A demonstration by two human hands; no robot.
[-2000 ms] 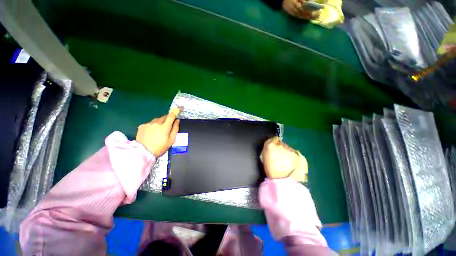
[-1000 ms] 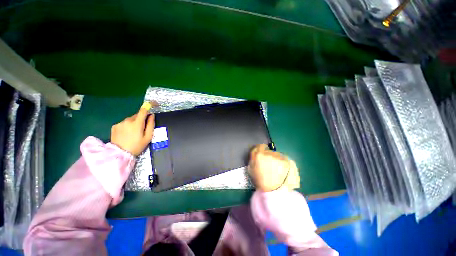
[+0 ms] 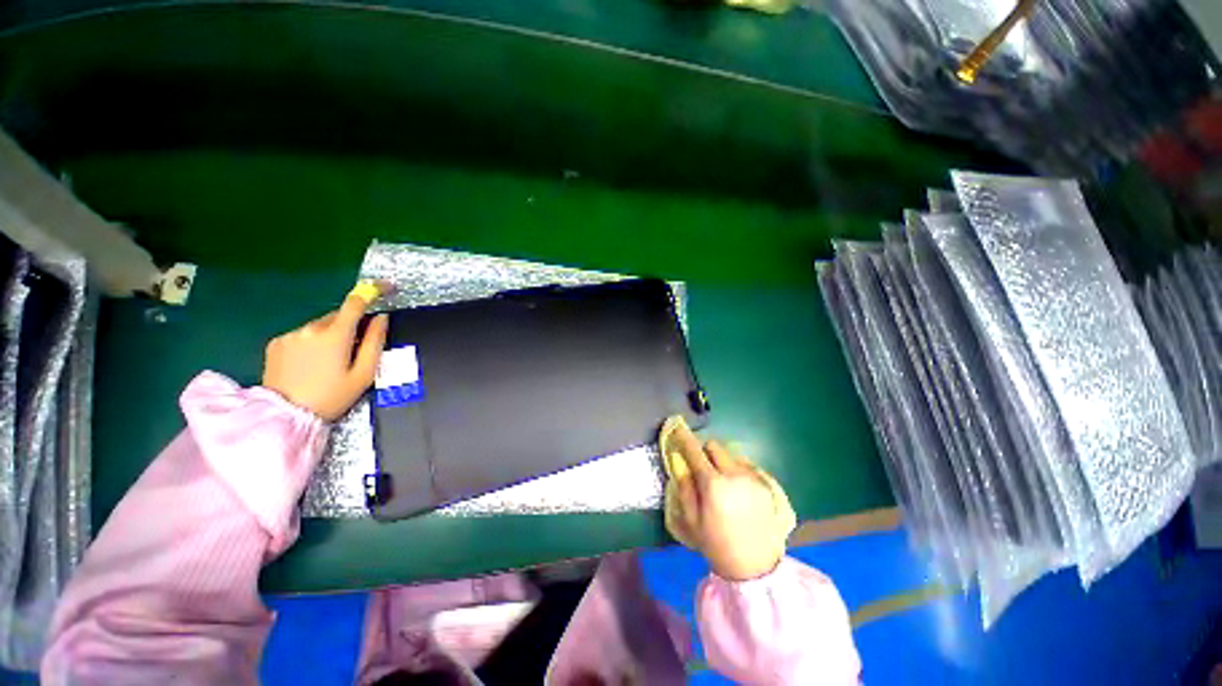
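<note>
A black panel (image 3: 536,382) lies tilted on a silvery bubble bag (image 3: 436,272) on the green bench. A white-and-blue label (image 3: 398,375) is near its left edge, and small dark tabs show at its lower left and right corners. My left hand (image 3: 322,365) holds the panel's upper left edge; a yellow cover shows on one fingertip. My right hand (image 3: 730,512) holds a bunched tan-yellow cloth (image 3: 674,462) at the panel's lower right corner. The fingers partly hide the cloth.
A row of upright silvery bubble bags (image 3: 1059,349) stands at right, with more behind. Bags (image 3: 60,442) with dark panels are at far left, beside a pale post (image 3: 67,221). A dark green belt (image 3: 536,174) runs behind the bench. An orange-brown tool (image 3: 992,47) hangs at upper right.
My right hand has moved down off the panel's right part to its lower right corner. The panel has turned so its right end sits higher. The whole view has shifted; my left hand stays at the left edge.
</note>
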